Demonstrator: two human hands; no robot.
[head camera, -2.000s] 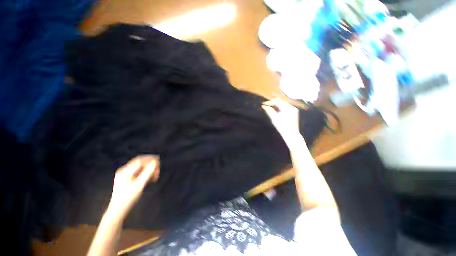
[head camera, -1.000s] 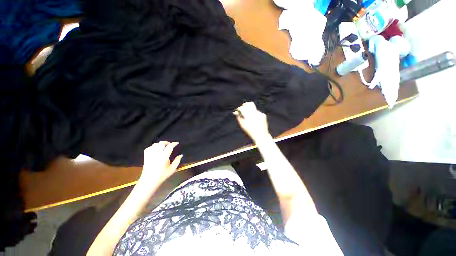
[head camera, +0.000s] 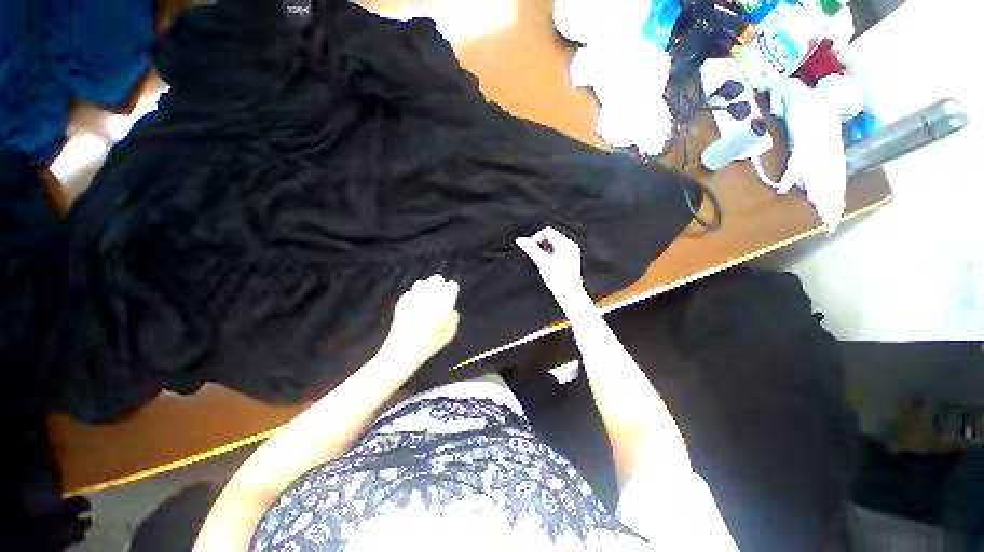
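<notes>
A black dress (head camera: 324, 183) lies spread over the table, its skirt reaching the front edge. A small label (head camera: 297, 9) shows at the top of the dress. My left hand (head camera: 425, 318) is closed on the dress near the gathered seam (head camera: 432, 262), fingers curled into the cloth. My right hand (head camera: 554, 259) is over the skirt to the right, thumb and fingers bent around something small and dark that looks like thread snips; it is hard to make out against the black cloth.
Blue cloth (head camera: 76, 65) lies at the far left. White rounded pieces (head camera: 631, 92), a power strip (head camera: 734, 108), a black cable loop (head camera: 707, 205) and bottles are at right. The orange-brown table (head camera: 540, 59) has a yellowish front edge. Dark cloth (head camera: 745, 399) is heaped below it.
My left hand has moved right and up from the front edge onto the dress and closed on it. The hem at left has shifted down. My right hand stays nearly in place.
</notes>
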